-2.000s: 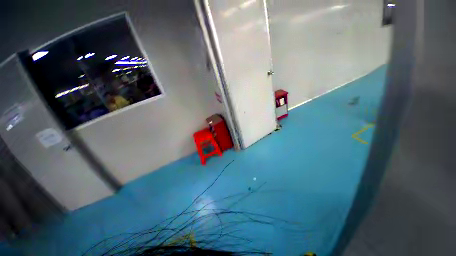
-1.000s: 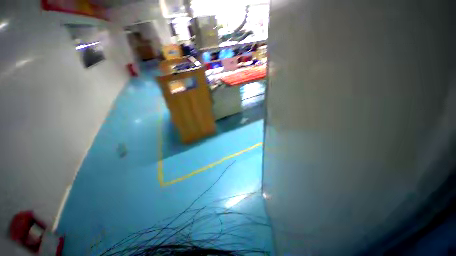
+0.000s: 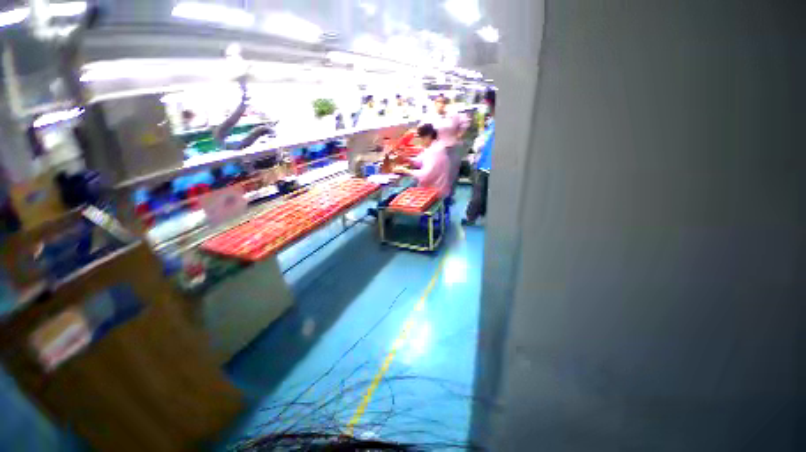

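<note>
Neither of my hands is in the picture. Nearest in front on the left is a brown wooden cabinet (image 3: 115, 353), blurred, with papers on its side. Beyond it, red-orange trays (image 3: 292, 217) lie edge to edge along a bench that runs away from me. Their contents are too blurred to tell. More red trays (image 3: 414, 199) lie on a small framed cart at the bench's far end.
A grey wall or panel (image 3: 654, 229) fills the right side. A person in a pink coat (image 3: 433, 166) sits at the far bench end. Another person in blue (image 3: 482, 159) stands beyond, by the wall edge. The blue floor (image 3: 353, 327) has a yellow line.
My view has turned right, from the white door and red stool to the tray bench. The wooden cabinet now appears larger and farther left, and the seated person has come into view.
</note>
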